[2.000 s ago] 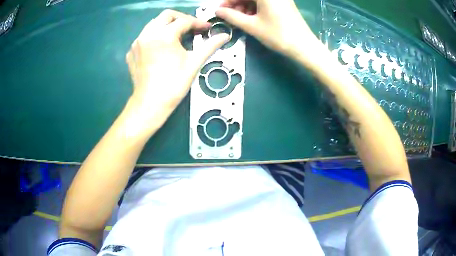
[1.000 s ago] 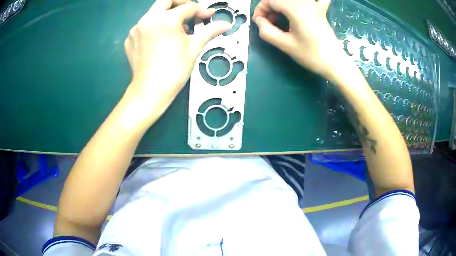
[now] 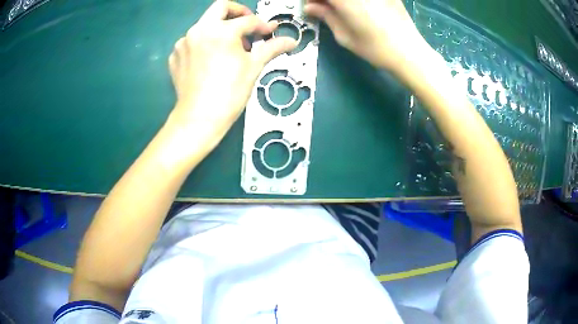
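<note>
A silver-grey three-hole plate [image 3: 280,120] lies flat on the green bench, its long side pointing away from me. My bare left hand [image 3: 222,60] is at its far left edge, with thumb and index finger apart over the far round opening. Whether a small part is between those fingertips cannot be told. My bare right hand [image 3: 361,25] is at the plate's far right corner, fingers bent and partly cut off by the top edge of the picture. What its fingertips hold is hidden or too small to see.
A clear plastic blister tray [image 3: 431,171] with rows of round pockets lies to the right, partly under my right forearm. Other silver plates [image 3: 556,62] show at the far right, and one [image 3: 22,9] at the upper left. The bench edge [image 3: 215,200] runs in front of me.
Over the last second my right hand has moved up and left, from beside the plate onto its far corner. My left hand stays at the far opening. The view has shifted slightly.
</note>
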